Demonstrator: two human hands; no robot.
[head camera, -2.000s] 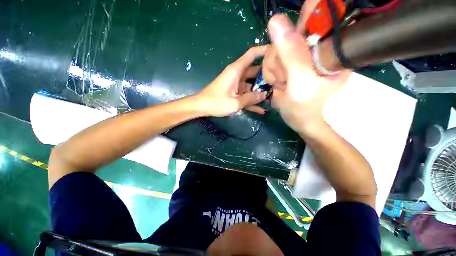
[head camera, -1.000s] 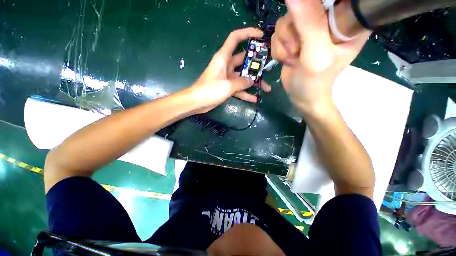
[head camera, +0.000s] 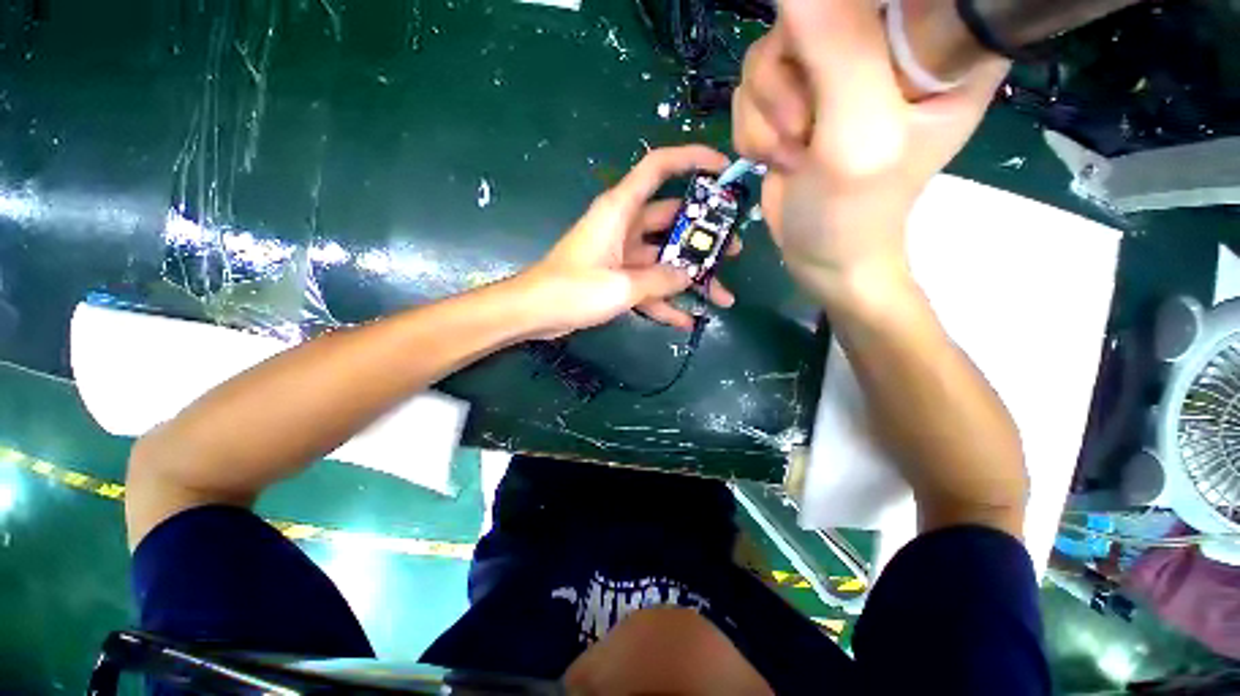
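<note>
My left hand (head camera: 619, 252) holds a small open circuit board (head camera: 703, 234) at its edges, component side up, with a yellow block and white and blue spots. A black cord (head camera: 684, 370) hangs from the board's lower end and curves left to a bundle on the bench. My right hand (head camera: 843, 143) is closed around a thick brownish-grey glue dispenser (head camera: 1054, 14), cut off by the top edge. Its pale-blue nozzle (head camera: 738, 171) shows below the fist, its tip at the board's upper end. I cannot tell whether it touches.
The dark-green bench (head camera: 408, 163) has shiny clear film (head camera: 259, 272) at left. A white sheet (head camera: 1000, 326) lies under my right forearm, another (head camera: 163, 367) at the left front edge. Black cords and adapters (head camera: 694, 34) lie at the far side. A white fan (head camera: 1203, 408) stands at right.
The board came into view from behind my fingers, then moved down slightly. The nozzle has moved from beside the yellow block to the board's upper end.
</note>
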